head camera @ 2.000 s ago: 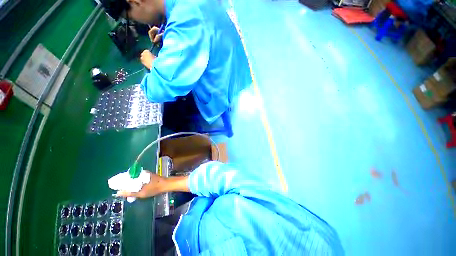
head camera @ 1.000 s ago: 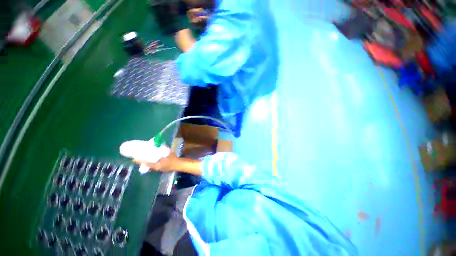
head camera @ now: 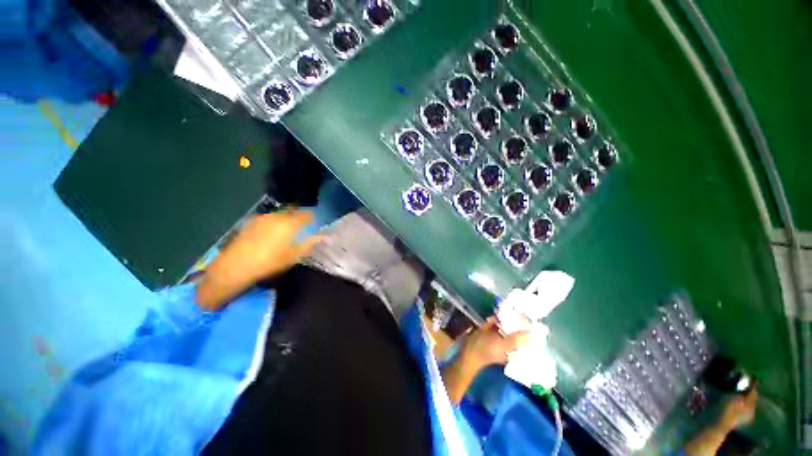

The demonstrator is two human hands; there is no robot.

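My right hand (head camera: 485,346) is closed around a white wipe (head camera: 532,307) at the bench edge. The wipe covers most of a green air gun (head camera: 542,390), whose pale hose hangs toward the bottom of the view. My left hand (head camera: 254,252) is over my lap, off the bench, blurred, with fingers apart and nothing seen in it. A clear blister tray (head camera: 554,64) of dark round lens units lies in front of me. One lens unit (head camera: 417,199) sits at the tray's near left corner.
A part-filled clear tray (head camera: 233,46) lies at upper left. A tray of small parts (head camera: 654,365) lies at lower right beside a neighbour's hand (head camera: 734,411). A dark green panel (head camera: 165,178) is left of the bench. A metal rail (head camera: 730,116) runs behind.
The view has swung left and turned, bringing my left hand, my lap and the upper-left tray into sight. My right hand still holds the wipe and green tool, now at the bench edge.
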